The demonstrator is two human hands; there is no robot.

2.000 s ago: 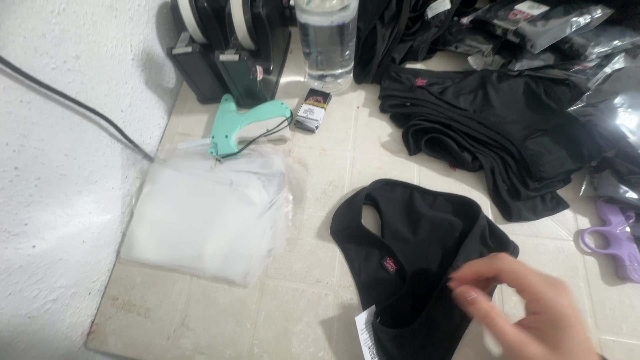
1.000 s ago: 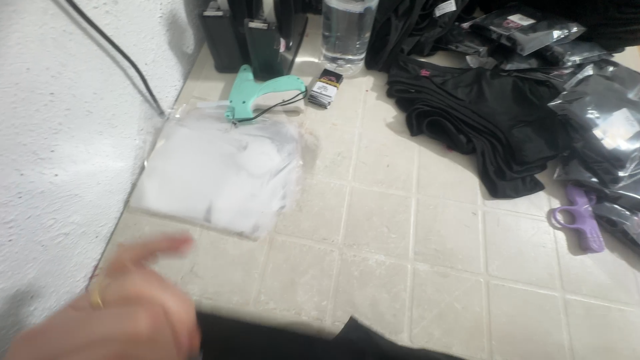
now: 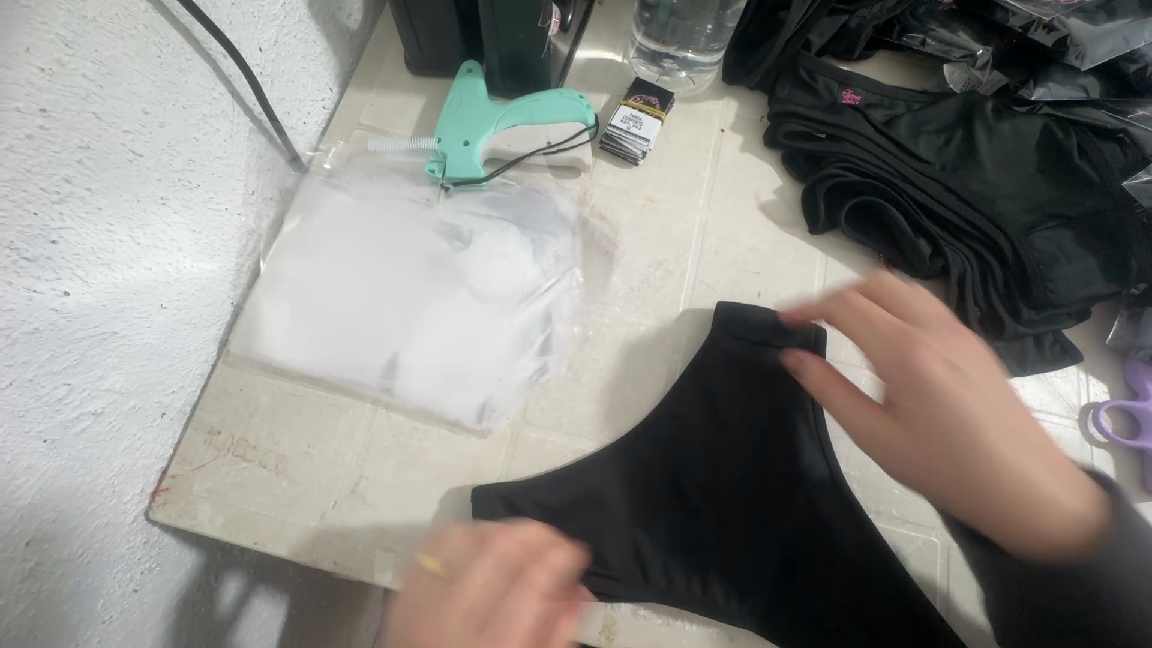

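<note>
Black fabric briefs [image 3: 720, 468] lie spread near the table's front edge. My right hand [image 3: 909, 387] has thumb and fingertips at the upper corner of the garment, pinching or touching its band; blur hides which. Over the lower left corner is my left hand [image 3: 495, 585], blurred, with a ring on one finger; its grip cannot be made out. Left of the garment lies a stack of clear plastic bags [image 3: 405, 288]. A teal tagging gun [image 3: 504, 121] rests at the stack's top edge, beside a banded bundle of printed tags [image 3: 637, 121].
Folded black garments [image 3: 936, 189] are piled at the upper right, with plastic-wrapped items [image 3: 1053, 45] behind. Purple-handled scissors or snips [image 3: 1125, 414] lie at the right edge. A clear water container [image 3: 684, 40] and black tape dispensers [image 3: 495, 40] stand at the back. A textured wall borders the left.
Two seconds ago the briefs lay bunched with a white label showing; now they are spread flat, no label visible. Both hands are now at the garment; one second ago only one hand showed, at lower left.
</note>
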